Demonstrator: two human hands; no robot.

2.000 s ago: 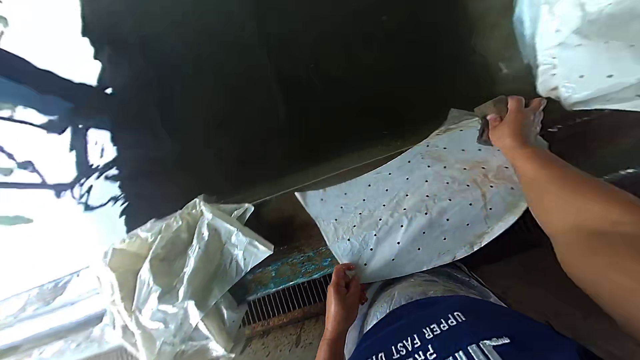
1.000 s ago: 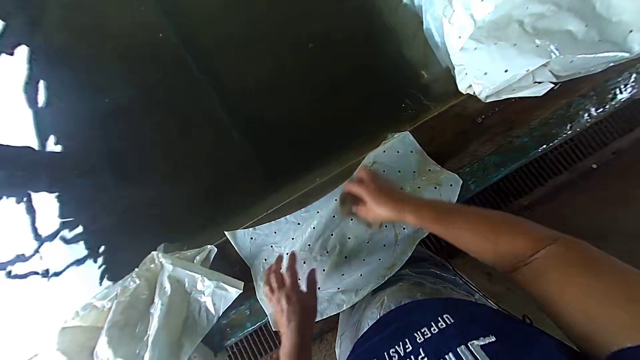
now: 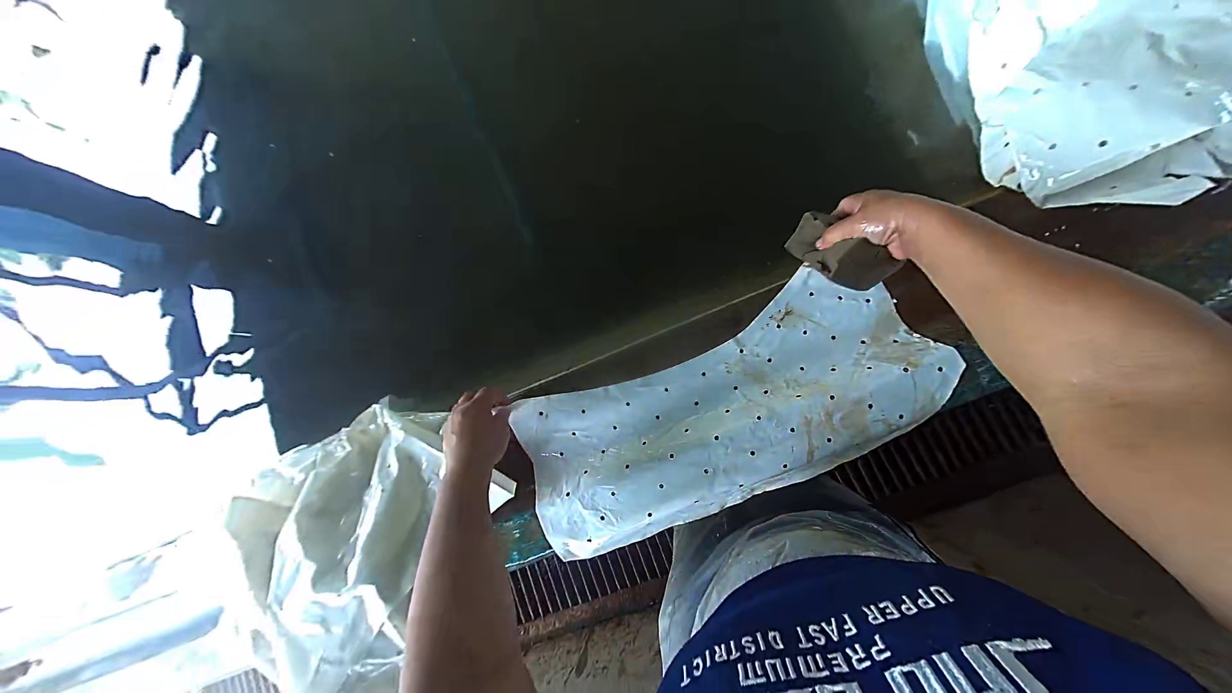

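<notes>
A white perforated plastic sheet [image 3: 712, 414] with brown stains lies spread over the edge of a water-filled basin, in front of my body. My left hand [image 3: 476, 428] grips its upper left corner. At its upper right corner is my right hand [image 3: 871, 231], its fingers closed on a grey-brown cloth or sponge [image 3: 852, 262]; whether these fingers also pinch the sheet is hidden. The lower edge of the sheet hangs near my plastic-covered lap.
Dark water [image 3: 539, 173] fills the basin beyond the ledge. Crumpled pale plastic [image 3: 337, 539] lies at the left, and more perforated white sheeting [image 3: 1107, 125] at the upper right. A slotted grate [image 3: 597, 577] runs along the basin's near side.
My left hand has gone from open above the sheet to gripping its upper left corner. My right hand has moved from the sheet's middle to its upper right corner, still with the cloth or sponge.
</notes>
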